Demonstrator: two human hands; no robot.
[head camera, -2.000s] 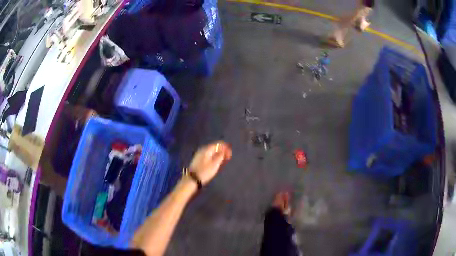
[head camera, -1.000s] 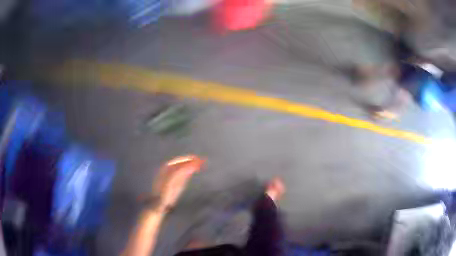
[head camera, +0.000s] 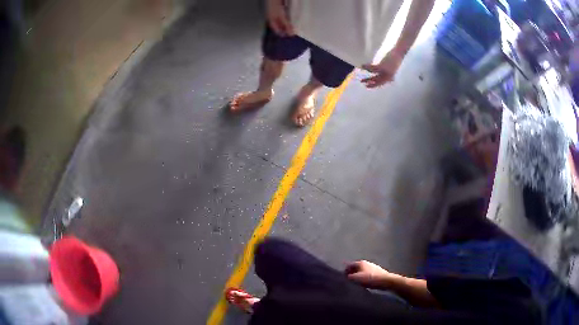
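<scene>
My right hand (head camera: 369, 273) is at the lower right, beside my dark-clothed leg (head camera: 298, 279). The bare forearm comes from a dark sleeve at the right. The fingers look loosely curled, and no held thing shows, but the blur hides the palm side. My left hand is not in view. No work piece shows in a hand. My foot (head camera: 242, 299) is on the grey floor by a yellow line (head camera: 282, 190).
A person in a pale top (head camera: 343, 25) and dark shorts stands ahead by the yellow line. A red bucket (head camera: 82, 275) is at lower left, beside blurred pale cloth. At right are a table with grey-white material (head camera: 539, 149) and a blue crate (head camera: 470, 259).
The view has swung from the blue crates and floor to the walkway. The person and red bucket are now clear. My left hand has left the picture; my right hand shows at lower right.
</scene>
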